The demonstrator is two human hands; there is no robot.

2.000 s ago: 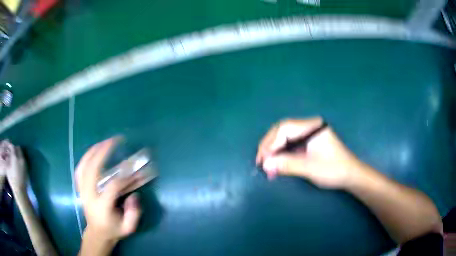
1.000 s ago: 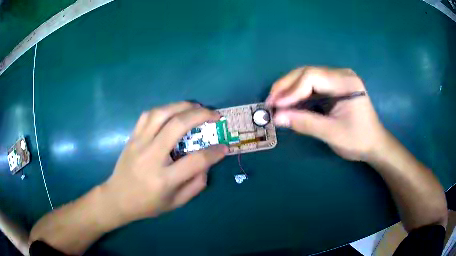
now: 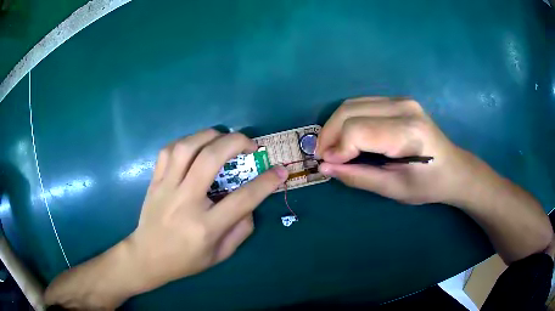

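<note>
The beige housing lies on the green surface, with a green and white circuit board at its left end and a dark round disc with a silvery rim at its right end. My left hand holds the housing's left part, index fingertip near an orange-gold flex strip. A thin red wire runs from the lower edge to a small white piece. My right hand grips black tweezers by the disc; their tip is mostly hidden by my fingers.
The green bench surface surrounds the housing. A pale curved strip crosses the upper left, and a thin white line runs down the left side. Part of another arm shows at the lower left edge.
My left hand has brought the housing to the middle from the left. In the last second, my right fingers moved down from the disc's upper side to below it, and my left index fingertip moved right.
</note>
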